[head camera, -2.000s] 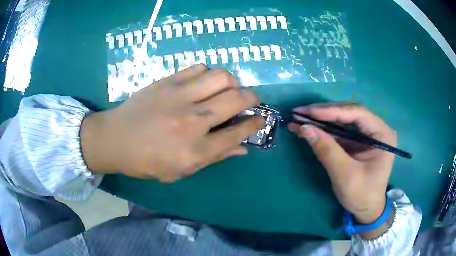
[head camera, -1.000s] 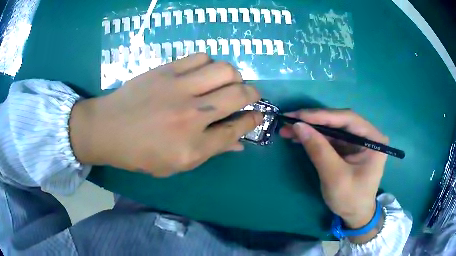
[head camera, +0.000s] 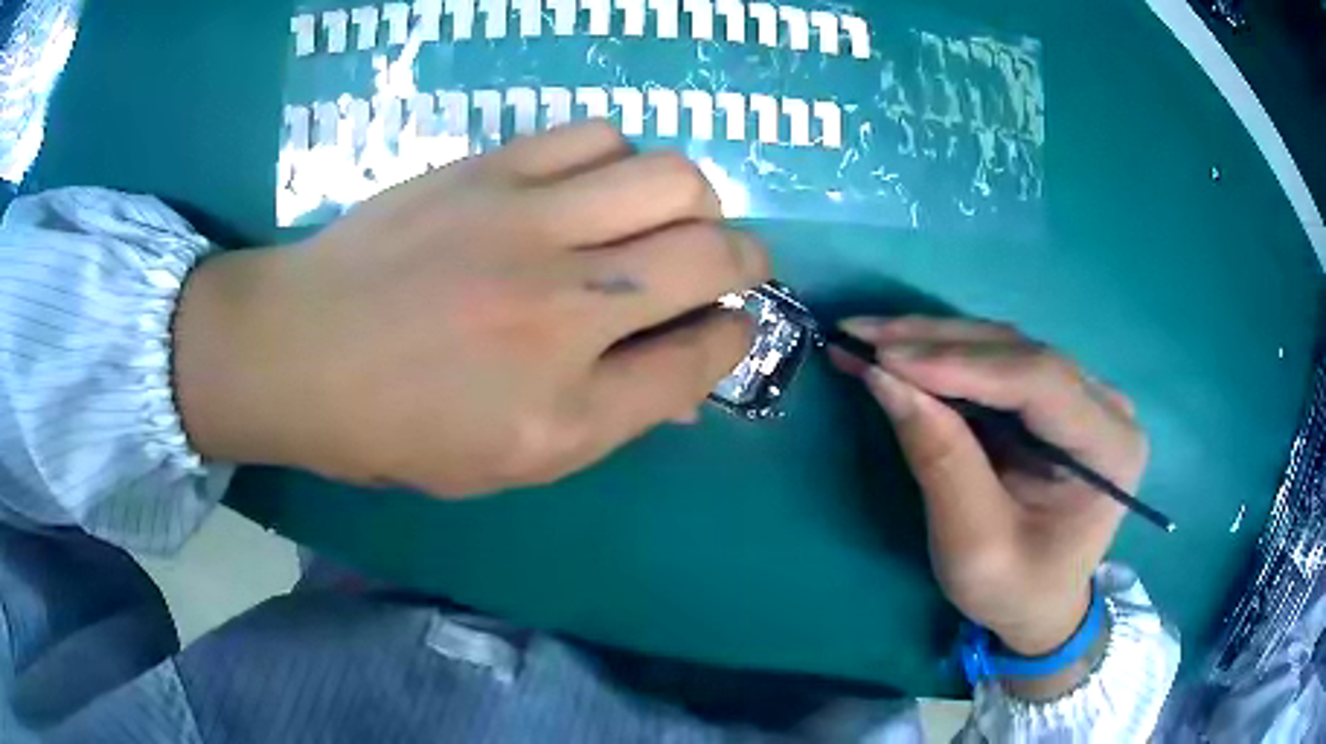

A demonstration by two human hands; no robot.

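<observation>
An open watch body with a black edge and silver and white inside lies on the green mat. My left hand holds it from its left side; the fingers cover its left part. My right hand holds slim black tweezers like a pen, with the tip end at the watch body's right edge. Whether the tips touch it cannot be told. A blue band is on my right wrist.
A clear liner with two rows of small white adhesive pieces lies behind my hands. Its right end has cut outlines and glare. The green mat has a curved white line at the upper right. Shiny clear plastic shows at the right edge.
The liner and mat have shifted upward in the view. The back end of the tweezers has swung down and their lettering has turned out of sight. My left hand keeps its hold on the watch body.
</observation>
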